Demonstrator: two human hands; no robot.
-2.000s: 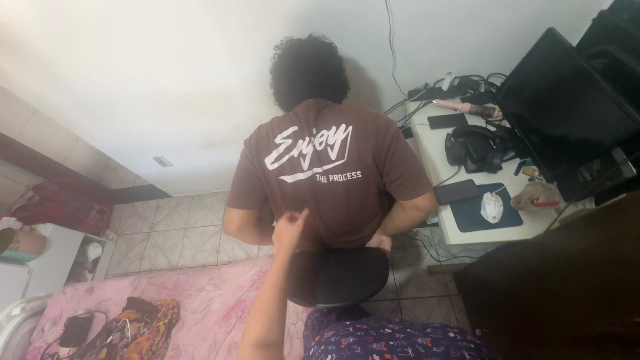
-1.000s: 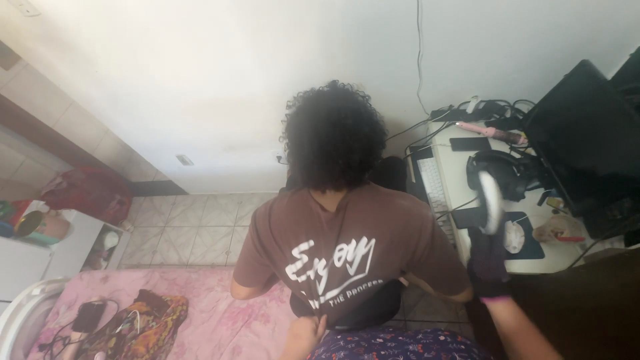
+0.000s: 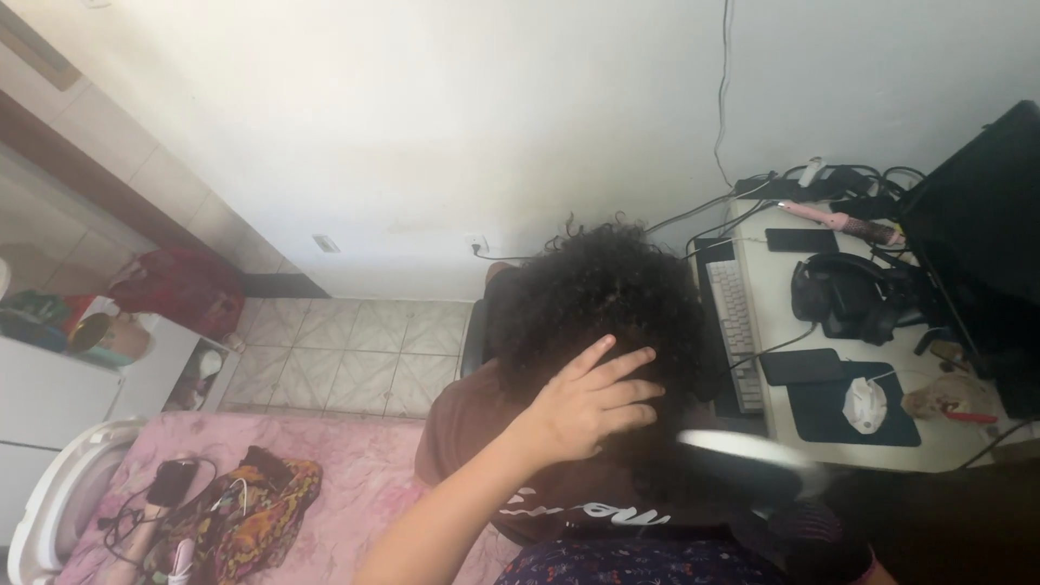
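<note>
A person with dark curly hair (image 3: 601, 292) and a brown T-shirt (image 3: 463, 439) sits with their back to me. My left hand (image 3: 597, 398) rests on the back of the hair, its fingers spread. At the lower right, my right hand (image 3: 812, 528), in a dark glove, is dim and blurred; it is closed around a blurred object with a white rim (image 3: 751, 451), which lies beside the hair. What kind of object this is cannot be told.
On the desk (image 3: 886, 459) at right stand a keyboard (image 3: 735, 333), headphones (image 3: 853, 296), a pink hot-air brush (image 3: 845, 223), a mouse (image 3: 865, 405) and a monitor (image 3: 983, 244). Left are a pink-covered bed (image 3: 366, 471) with a patterned cloth (image 3: 272, 512), and a white cabinet (image 3: 57, 398).
My left hand has moved up from the shirt's lower back onto the hair. My right hand, absent two seconds ago, has moved from the desk's side towards the head with the white-rimmed object.
</note>
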